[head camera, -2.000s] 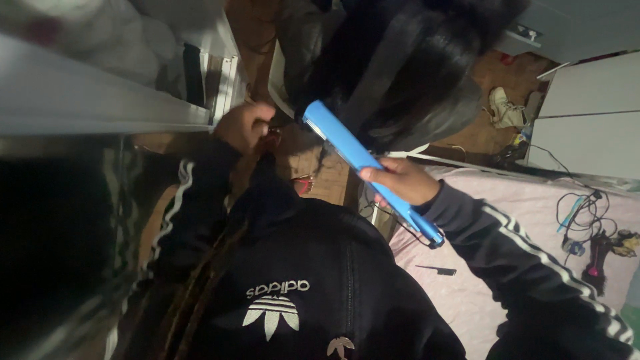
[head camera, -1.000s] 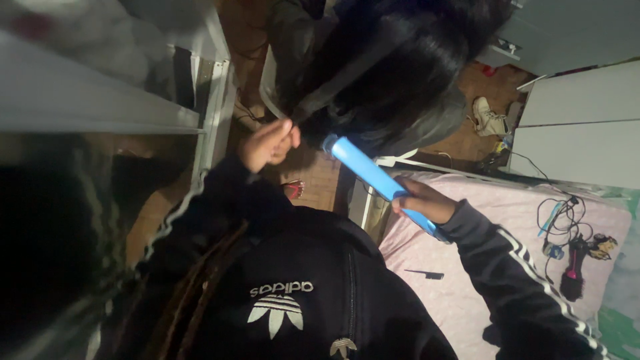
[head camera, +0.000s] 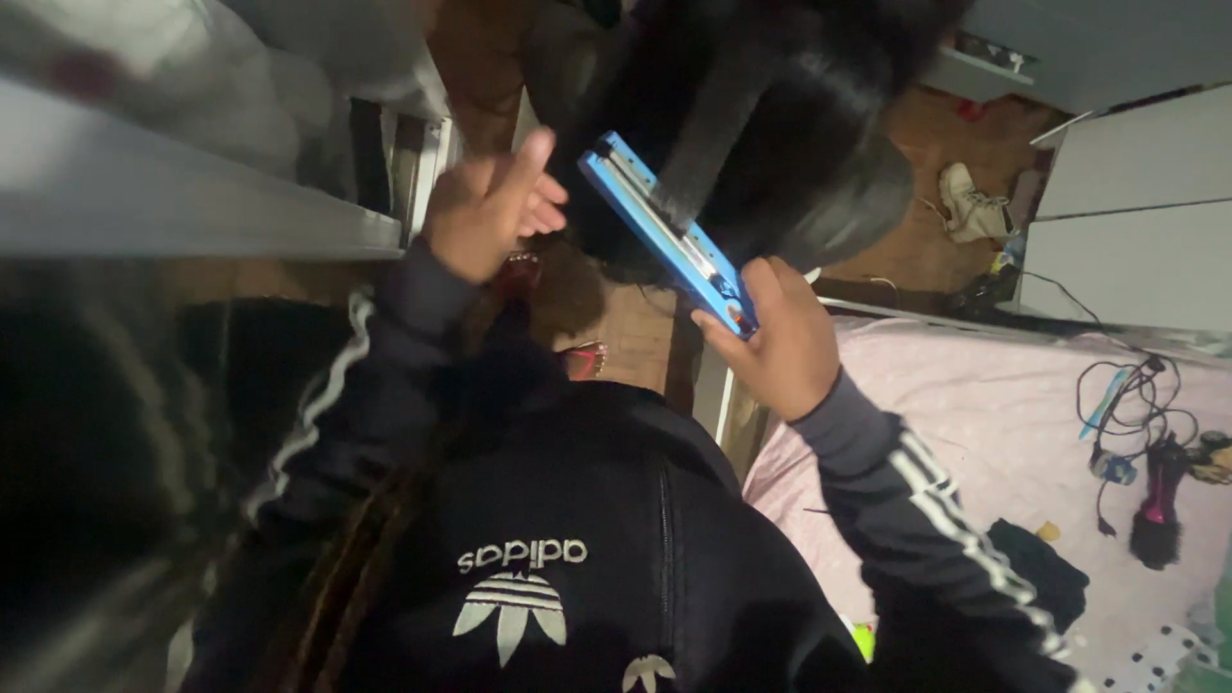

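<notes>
A blue flat iron [head camera: 674, 245] lies in my right hand [head camera: 784, 332], its tip pointing up and to the left. A lock of straight dark hair [head camera: 717, 135] passes over or between its plates; I cannot tell whether they are pressed together. The hair belongs to a person whose head is at the top centre. My left hand [head camera: 500, 207] is raised to the left of the iron, fingers apart and holding nothing.
A bed with a pink sheet [head camera: 943, 385] is on the right, bearing a round hairbrush [head camera: 1160, 500], tangled black cables [head camera: 1145, 385] and a dark cloth [head camera: 1039, 573]. A light boot [head camera: 972, 204] stands on the wooden floor. Pale furniture [head camera: 289, 207] edges the left.
The flat iron has turned so that its plates show, with hair at them. My left hand's fingers, bent near the hair a second ago, are now spread.
</notes>
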